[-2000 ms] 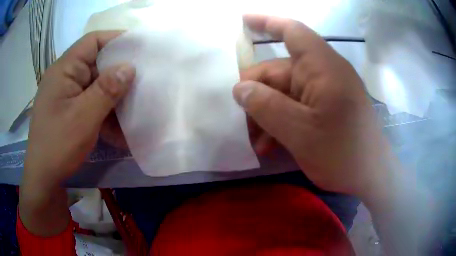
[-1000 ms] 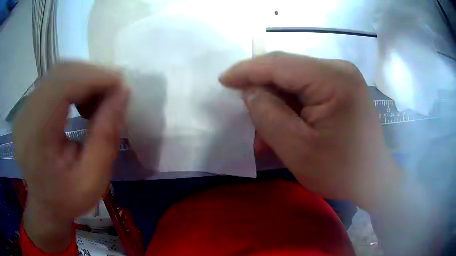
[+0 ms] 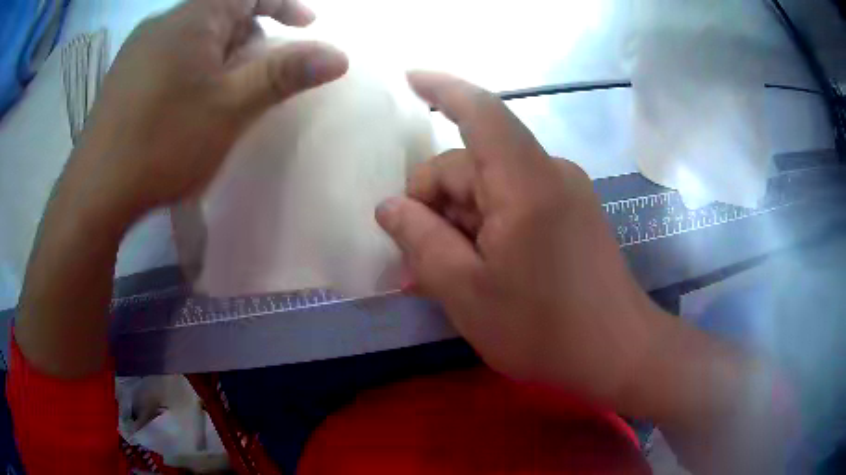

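A white piece [image 3: 306, 195] lies over a cream piece [image 3: 188, 232], whose edge shows at the left. They lie on the table in front of me and reach onto the ruler strip. My left hand [image 3: 185, 111] is raised over their upper left part, thumb and fingers apart. My right hand [image 3: 519, 241] is at their right edge, index finger stretched out, thumb and other fingers bent close to the edge. Blur and glare hide whether its fingers pinch the fabric. The far end of the pieces is lost in bright light.
A pale piece [image 3: 700, 121] lies at the right, reaching onto the ruler strip [image 3: 640, 223]. Blue fabric [image 3: 23, 46] is at the far left. A dark bed outline [image 3: 566, 90] runs behind my right hand. A red basket [image 3: 221, 417] with white pieces is below the table at left.
My left hand has moved up and right over the pieces from their lower left side. My right hand has moved left and down slightly. The pieces have shifted left, and the view has shifted.
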